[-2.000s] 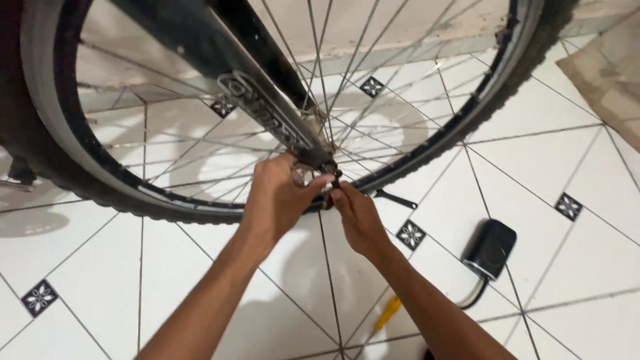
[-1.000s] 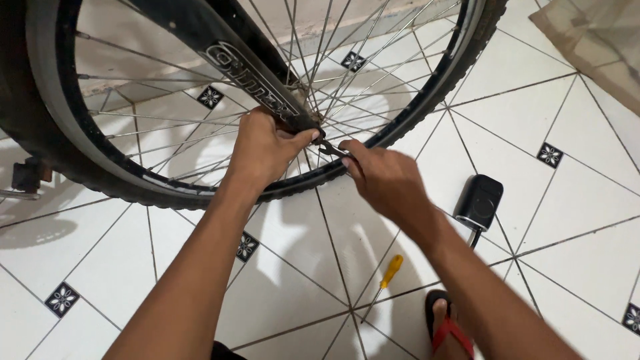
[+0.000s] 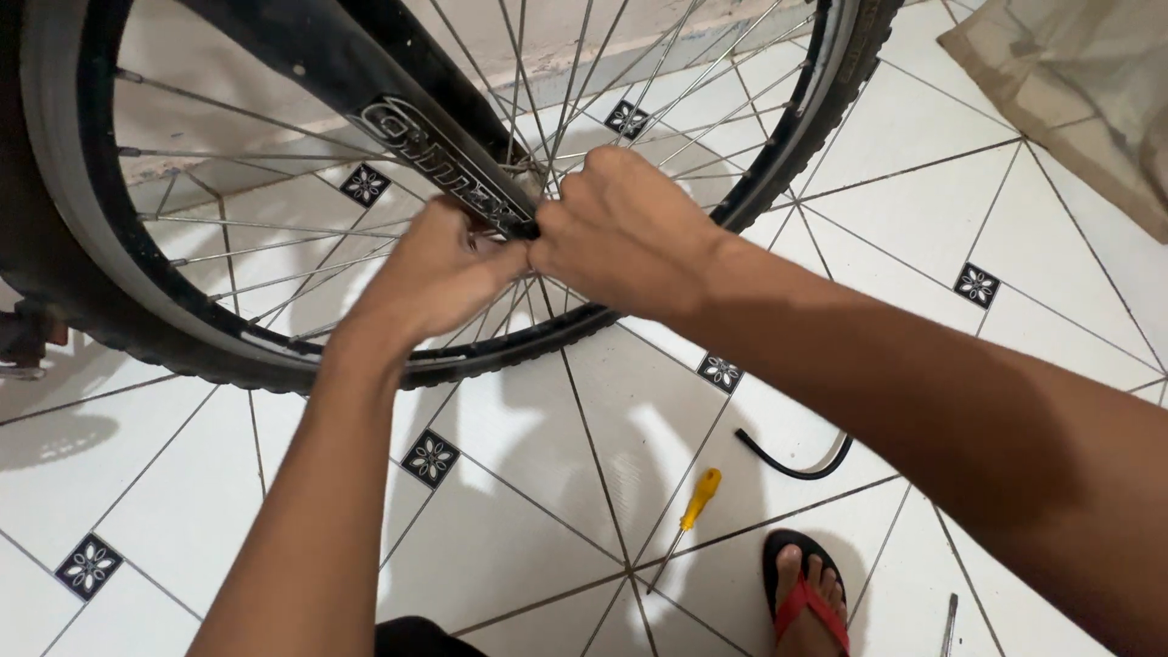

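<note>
A bicycle wheel (image 3: 511, 358) with a knobby tyre stands against the wall, its spokes running to a hub (image 3: 529, 178). The black fork leg (image 3: 429, 151), which bears lettering, slopes down to the axle end. My left hand (image 3: 433, 274) is at the lower left of the fork end, thumb and fingers pinched around it. Against the fork end from the right is my right hand (image 3: 620, 233), its fingers curled. The knuckles cover the axle and whatever the right hand may hold, so a wrench cannot be made out there.
A yellow-handled screwdriver (image 3: 701, 500) lies on the tiled floor beside a foot in a red and black flip-flop (image 3: 801, 602). A curved black hose (image 3: 803, 474) shows beneath my right forearm. A metal tool (image 3: 950, 625) lies at lower right, and tan fabric (image 3: 1077, 82) at upper right.
My right hand has moved up and over the fork end; one second ago it held a dark wrench just right of the axle. My left hand stays at the fork end.
</note>
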